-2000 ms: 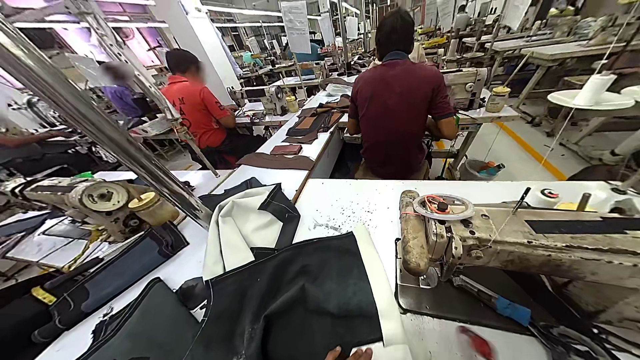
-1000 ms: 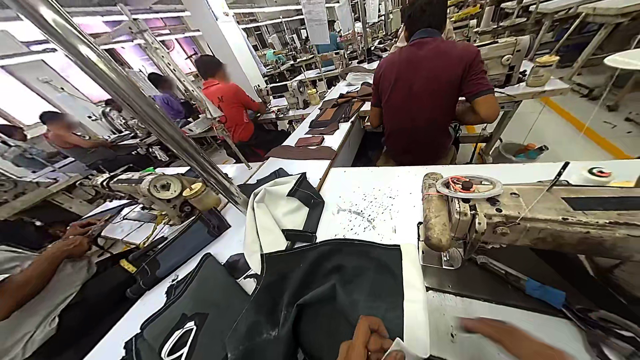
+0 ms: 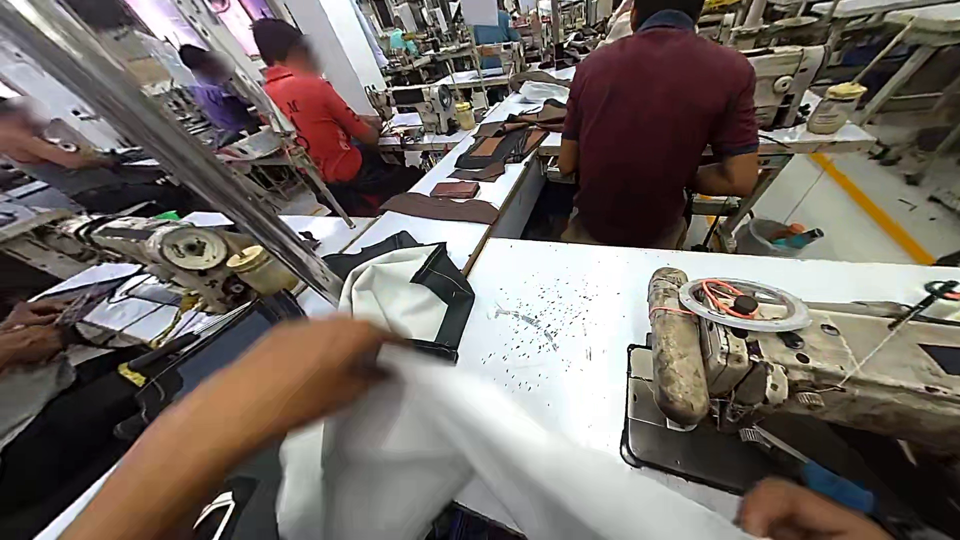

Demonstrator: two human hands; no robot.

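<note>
My left hand (image 3: 337,360), blurred, grips the upper edge of a large sheet of material whose pale side (image 3: 450,442) faces up across the white table (image 3: 547,300). At the lower right, my right hand (image 3: 802,514) is at the sheet's other end, below the industrial sewing machine (image 3: 825,360); its fingers are curled, but their hold is unclear. Behind my left hand lies a folded black piece with a pale lining (image 3: 390,292). A blue-handled tool (image 3: 836,487) lies beside the machine bed, just above my right hand.
A slanted metal pole (image 3: 172,142) crosses the left side. Another sewing machine (image 3: 187,251) and a co-worker's hands (image 3: 37,330) are at the left. A person in a maroon shirt (image 3: 660,127) sits ahead. Dark scraps dot the tabletop.
The black sheet that lay dark side up is now lifted and shows its pale side. My left hand has moved left and forward with its edge.
</note>
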